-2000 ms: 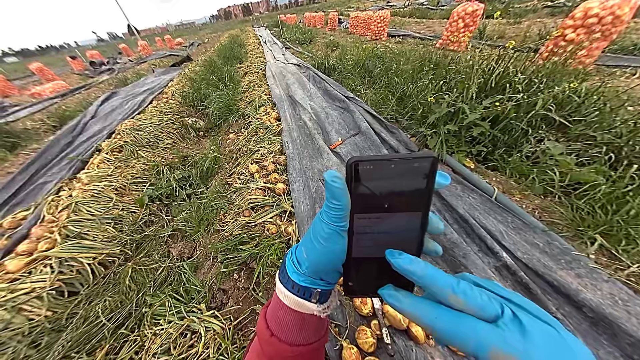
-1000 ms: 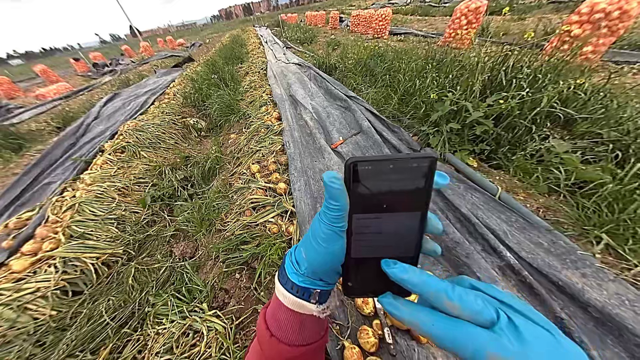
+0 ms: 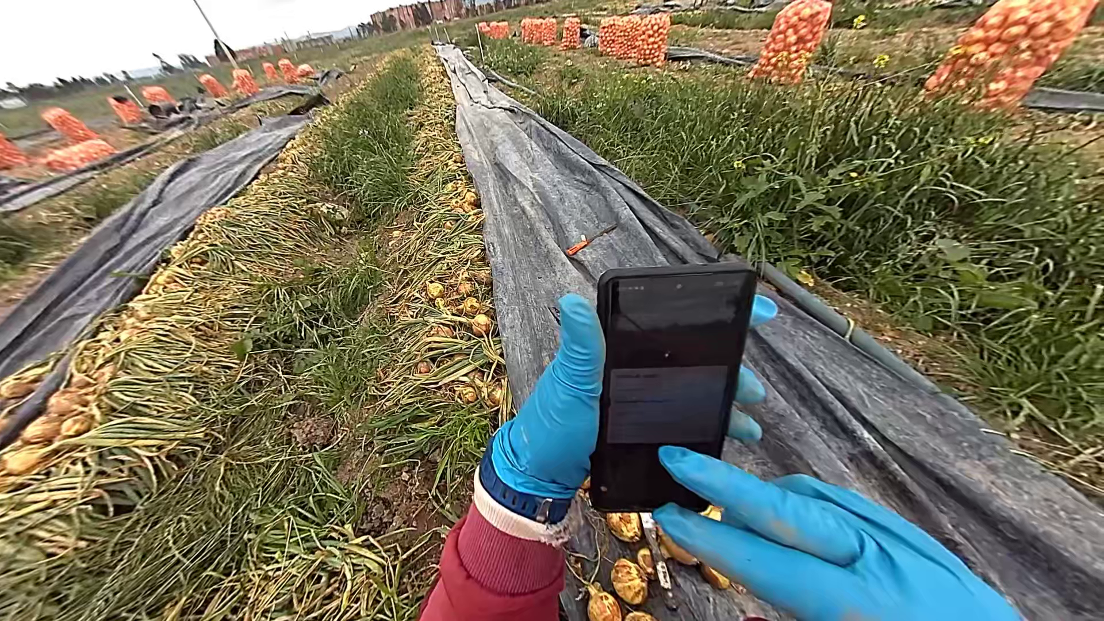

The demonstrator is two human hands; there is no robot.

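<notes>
A black smartphone is held upright in my left hand, which wears a blue glove, with the thumb on one side and fingertips showing on the other. Its screen is dark with a grey panel. My right hand, also gloved in blue, holds nothing; two fingers lie over the phone's lower right edge, and whether they touch the screen I cannot tell. Below the phone, several yellow onions lie on a dark ground cloth beside a slim tool, partly hidden. Farther up the cloth lies an orange-handled tool.
Pulled onions with drying tops line the cloth's left side. Another dark cloth runs at the far left. A pipe and tall grass border the right. Filled orange mesh sacks stand in the background.
My right hand's fingers have shifted slightly about the phone's lower edge. The phone remains in my left hand.
</notes>
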